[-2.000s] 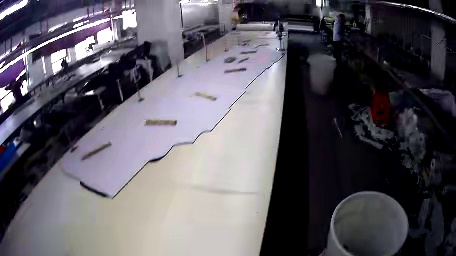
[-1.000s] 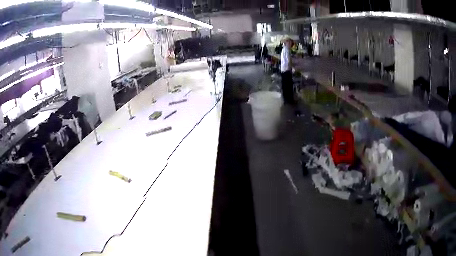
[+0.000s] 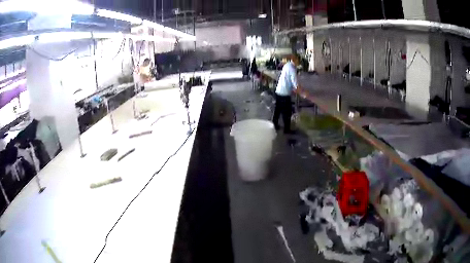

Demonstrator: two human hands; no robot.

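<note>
Neither of my hands is in view. The fabric lay (image 3: 77, 218) with its white paper marker lies along the left of the long pale table (image 3: 149, 233), its dark cut edge running away from me. Narrow bar weights (image 3: 105, 182) and a block weight (image 3: 108, 154) rest on the paper. Thin upright stand weights (image 3: 82, 144) line the far edge. A dark upright machine (image 3: 186, 100) stands at the lay's edge farther down; its details are too small to tell.
A white bin (image 3: 253, 149) stands in the dark aisle (image 3: 252, 215). A red object (image 3: 353, 193) sits among pale scraps (image 3: 342, 231). A person (image 3: 286, 92) in a light top stands at the right-hand table (image 3: 381, 141). A white pillar (image 3: 50, 85) is at left.
The view has turned right and moved forward along the table. The near bin has left the picture. The far bin and person appear larger, and the person now leans with an arm towards the right-hand table.
</note>
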